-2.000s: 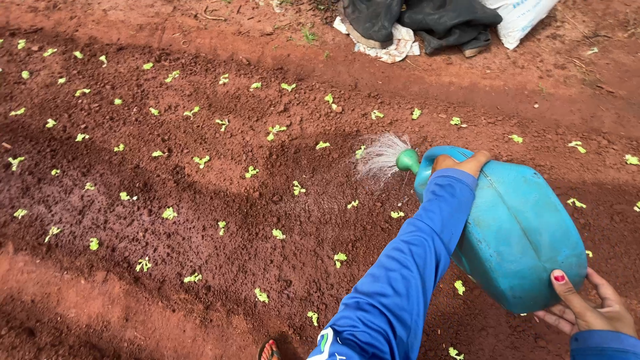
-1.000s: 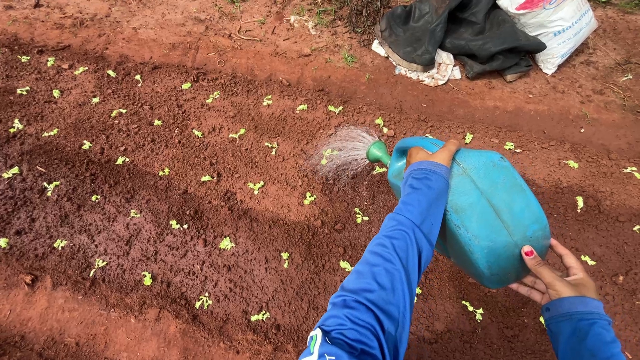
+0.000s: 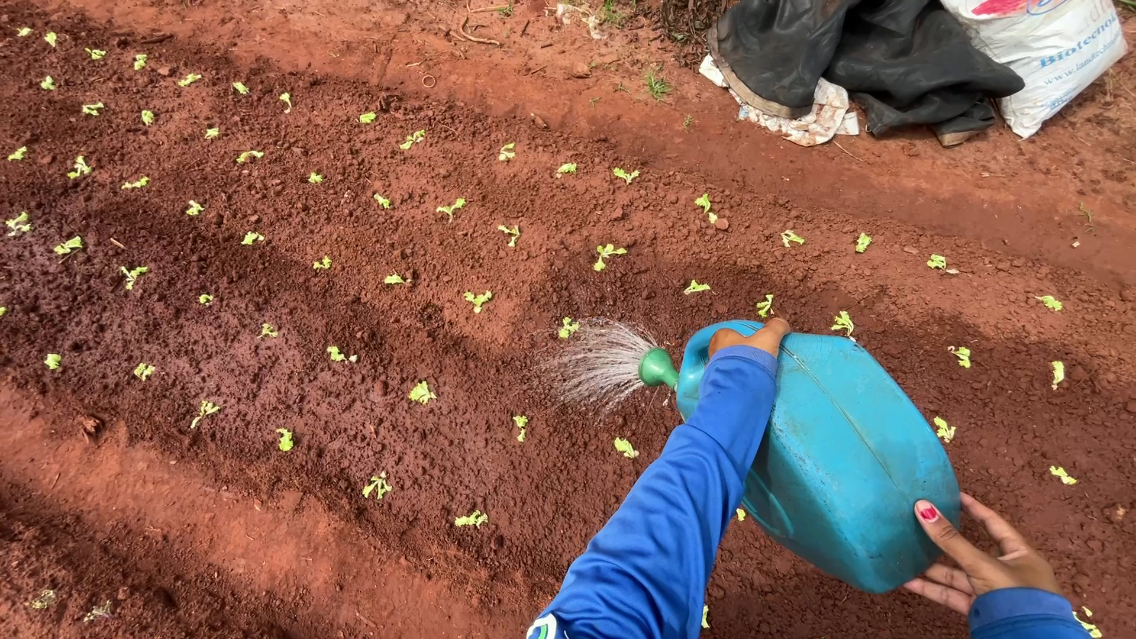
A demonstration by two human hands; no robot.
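Observation:
A blue plastic jerrycan (image 3: 843,453) is tilted with its green sprinkler nozzle (image 3: 657,367) pointing left, and water sprays from it onto red soil. My left hand (image 3: 750,338), in a blue sleeve, is closed around the handle near the nozzle. Under the lower right end of the jerrycan, my right hand (image 3: 990,555) supports its base, with the thumb on the near side and the fingers spread. Small light-green seedlings (image 3: 422,392) stand in the soil all around. One seedling (image 3: 568,327) is at the edge of the spray.
Black cloth or sheeting (image 3: 852,58) lies in a heap at the top right, on a dirty white piece (image 3: 812,115). Beside it is a white sack (image 3: 1047,53) bearing writing. A furrow (image 3: 160,506) runs along the lower left of the planted bed. Part of the soil (image 3: 222,311) looks dark and wet.
Water sprays from the nozzle in all frames, and both hands stay on the jerrycan. The view has shifted, and the spray falls on a different spot of the bed.

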